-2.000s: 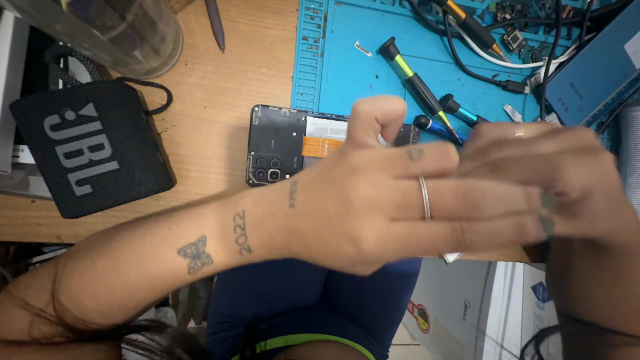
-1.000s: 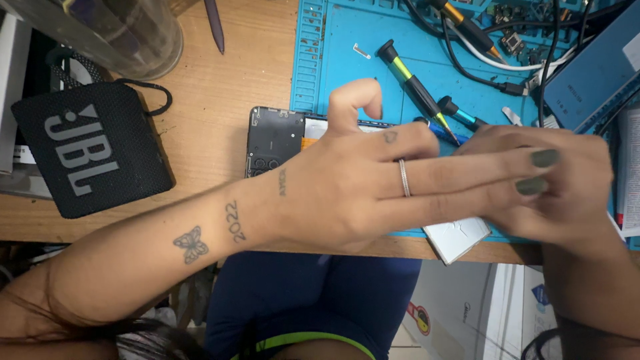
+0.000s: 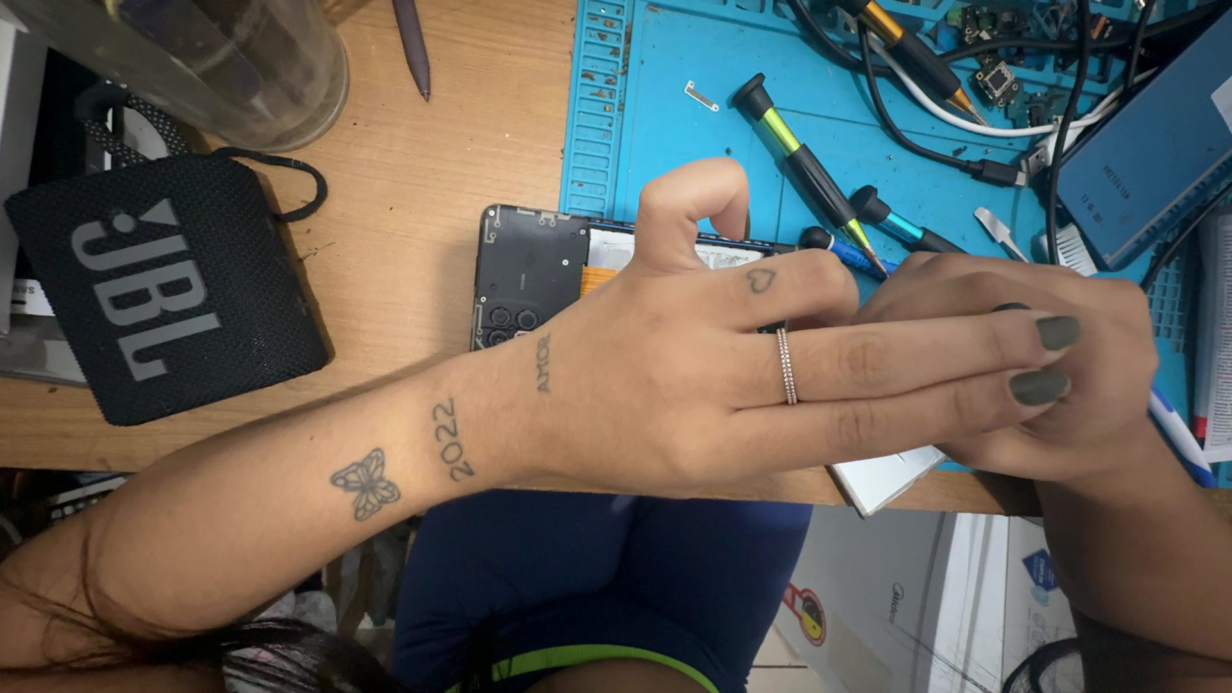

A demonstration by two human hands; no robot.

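Note:
My left hand (image 3: 693,356) reaches across above a smartphone with its back cover off (image 3: 529,250), palm down, two fingers stretched over my right hand (image 3: 1030,356). Its thumb is bent up near the phone's top edge. The right hand is curled beneath those fingertips; what lies between the two hands, if anything, is hidden. The phone shows a dark frame, camera lenses, an orange flex cable (image 3: 597,279) and a pale battery area, partly covered by the left hand. A white flat piece (image 3: 885,478) juts out below the hands at the desk edge.
A blue repair mat (image 3: 664,144) carries a black and green screwdriver (image 3: 804,164), a teal-collared screwdriver (image 3: 895,221), a brush (image 3: 1070,250), cables and circuit boards (image 3: 996,82). A blue box (image 3: 1155,144) is at right. On the wooden desk are a JBL speaker (image 3: 173,289), a pen (image 3: 412,48) and a clear container (image 3: 279,67).
My hands, blurred two seconds ago, now look sharper. The left hand's two outstretched fingers still cross the right hand, which has become more closely curled.

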